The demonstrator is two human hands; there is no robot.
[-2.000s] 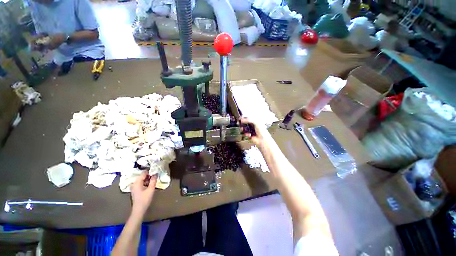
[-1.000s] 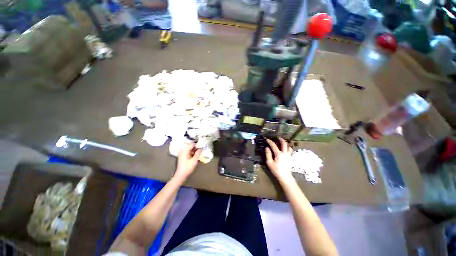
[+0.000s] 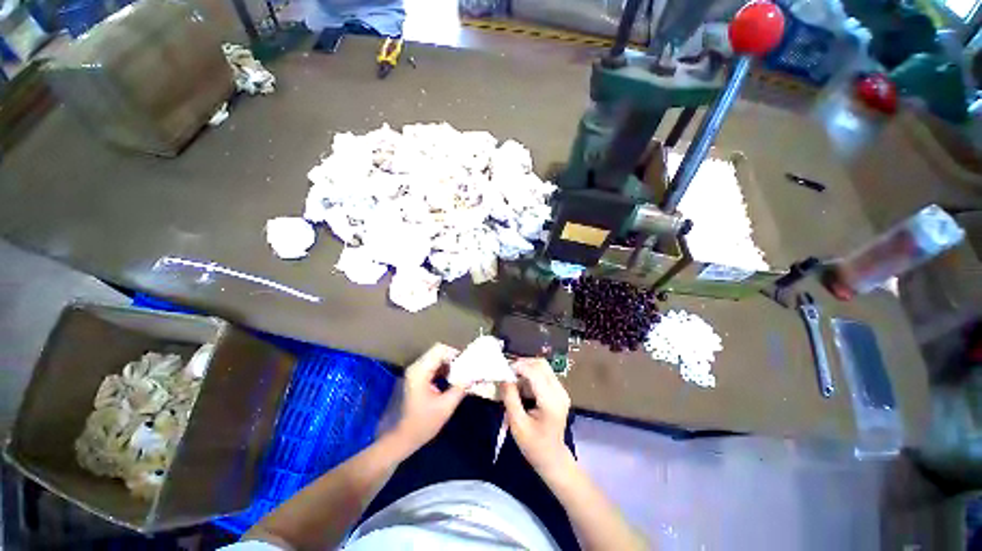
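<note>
A cream plush piece (image 3: 481, 362) is held between both hands in front of the press base, over the lap. My left hand (image 3: 430, 390) grips its left side, and my right hand (image 3: 537, 404) grips its right side. The fingers hide parts of it, and I cannot tell whether an eye is in it. The green hand press (image 3: 608, 135) stands just beyond, with its metal base (image 3: 530, 336) free of hands. Dark safety eyes (image 3: 616, 312) lie right of the base, with white washers (image 3: 685, 344) beside them. The heap of plush pieces (image 3: 431, 199) lies left of the press.
An open carton (image 3: 205, 431) with cream pieces stands low left beside a blue crate (image 3: 328, 414). The parts box (image 3: 719, 215) is behind the press. A wrench (image 3: 816, 344), bottle (image 3: 899, 253) and sleeved dark rectangle (image 3: 867, 371) lie right. A white strip (image 3: 239, 278) lies left.
Both hands have come back from the heap and the dark eyes to meet over the table's front edge, now holding one cream piece. The view has shifted, and the dark eyes are uncovered.
</note>
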